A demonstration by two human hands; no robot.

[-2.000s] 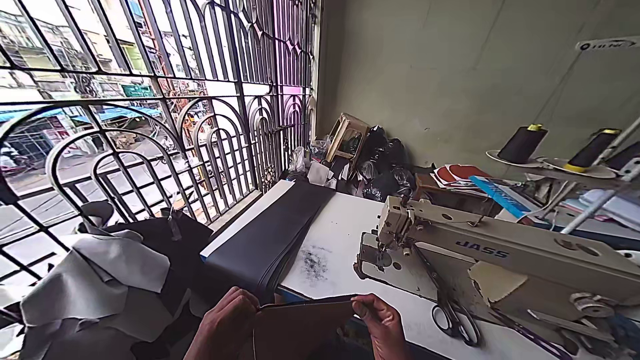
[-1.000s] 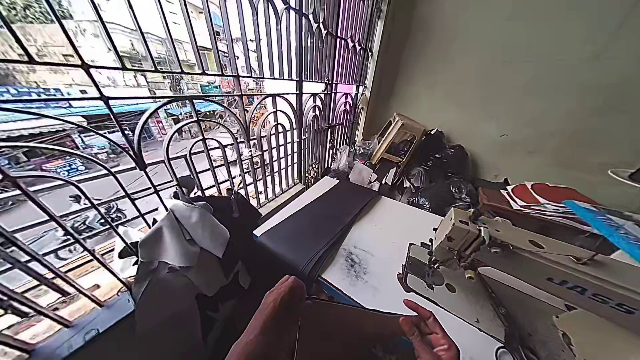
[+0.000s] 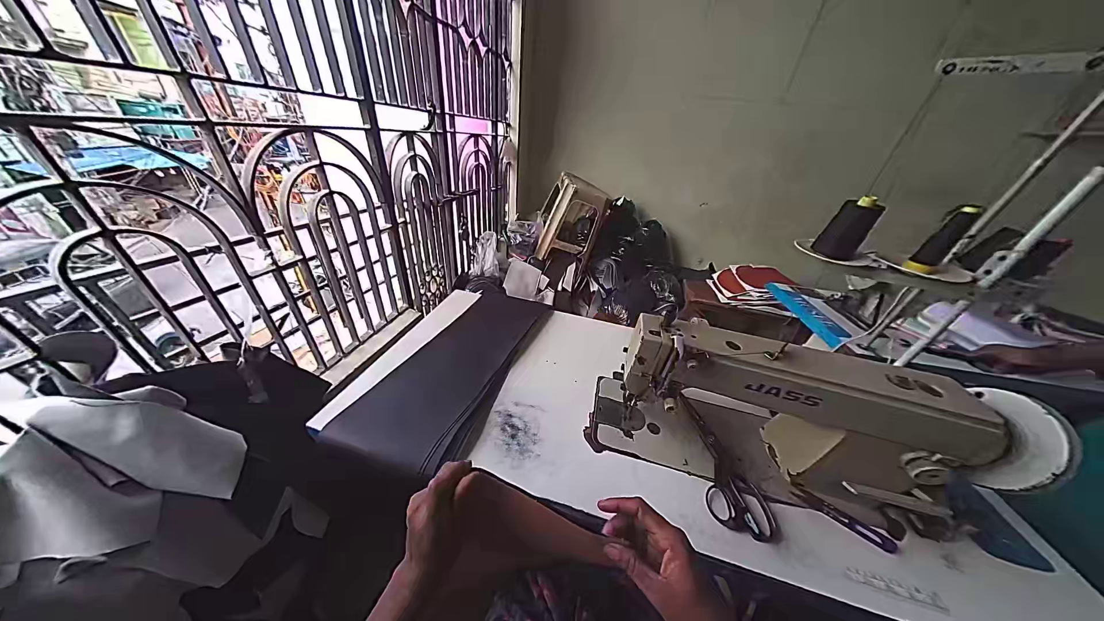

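My left hand grips the left end of a brown sheet piece with a dark edge, held near the front edge of the white sewing table. At the sheet's right end is my right hand, its thumb and fingers closed about the corner. Beyond my left hand, a stack of long black material strips lies on the table. A JASS industrial sewing machine stands to the right, with black-handled scissors lying on its bed.
Grey and black scrap material is heaped at the left, beside the metal window grille. Black thread cones stand on a rack at the right. Plastic bags and a wooden frame lie behind the table. At the far right a person's arm shows.
The view has swung left and then back right. The brown piece stays between my hands; its surface looks more slanted and curved than before.
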